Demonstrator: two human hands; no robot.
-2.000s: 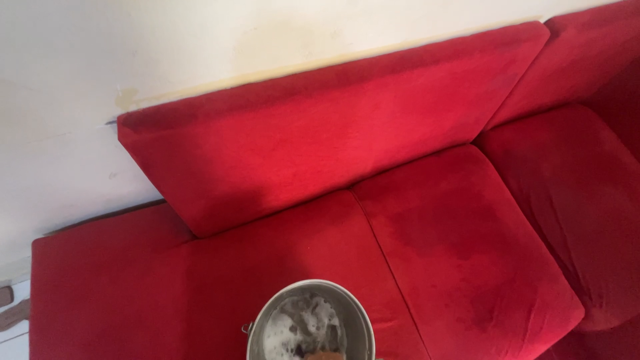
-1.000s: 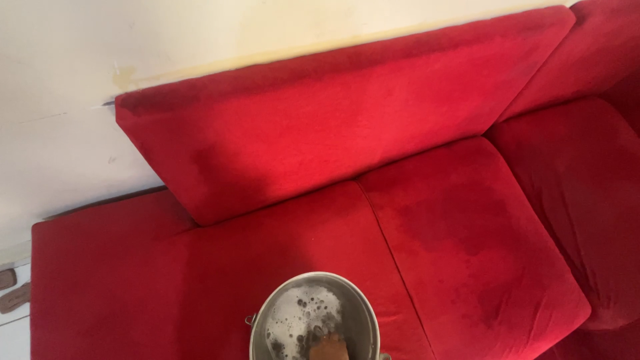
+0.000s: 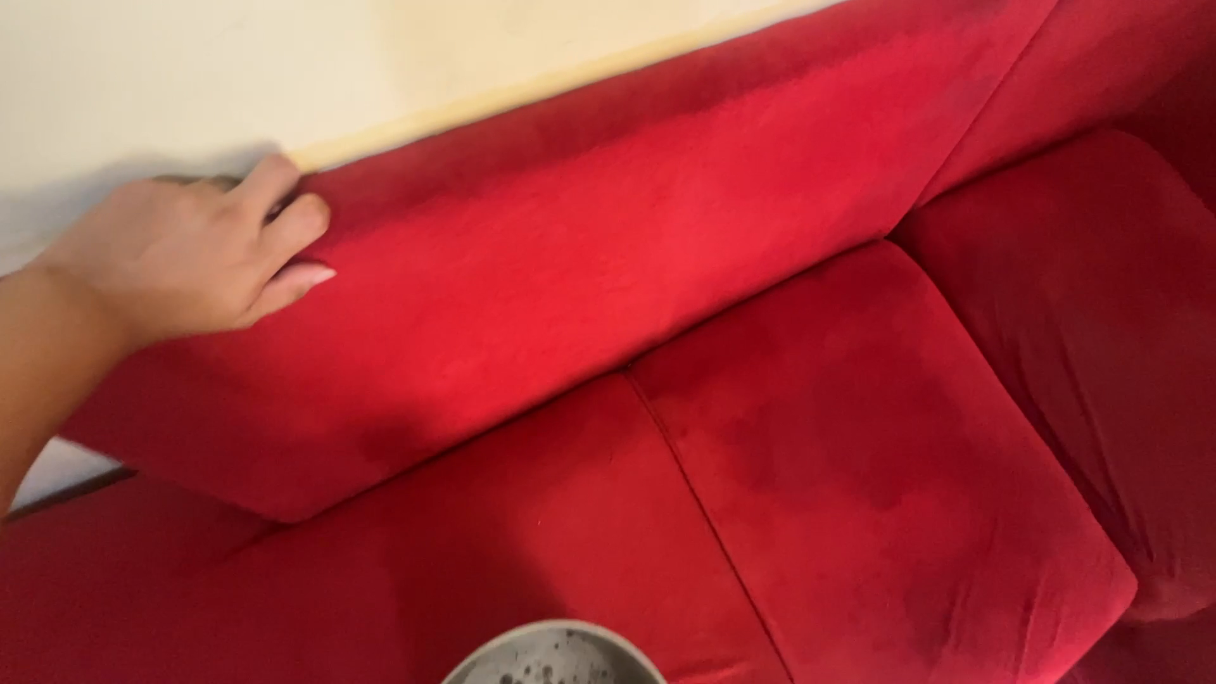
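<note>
My left hand (image 3: 204, 247) reaches in from the left edge and lies at the top left corner of the red sofa backrest (image 3: 570, 228), its fingers curled over the fabric edge beside the wall. Whether it holds anything under the palm is hidden. A round metal pot (image 3: 556, 655) with foamy liquid stands on the red seat cushion (image 3: 475, 532), cut off by the bottom edge of the view. My right hand is out of view.
A pale wall (image 3: 237, 76) with a yellowish strip runs along the backrest's top. To the right is another seat cushion (image 3: 874, 456) with darker patches, and beyond it a further red sofa section (image 3: 1111, 351).
My left hand has come into view from the left and onto the backrest's corner. The view has shifted, so the pot shows less and the brown thing inside it is out of sight.
</note>
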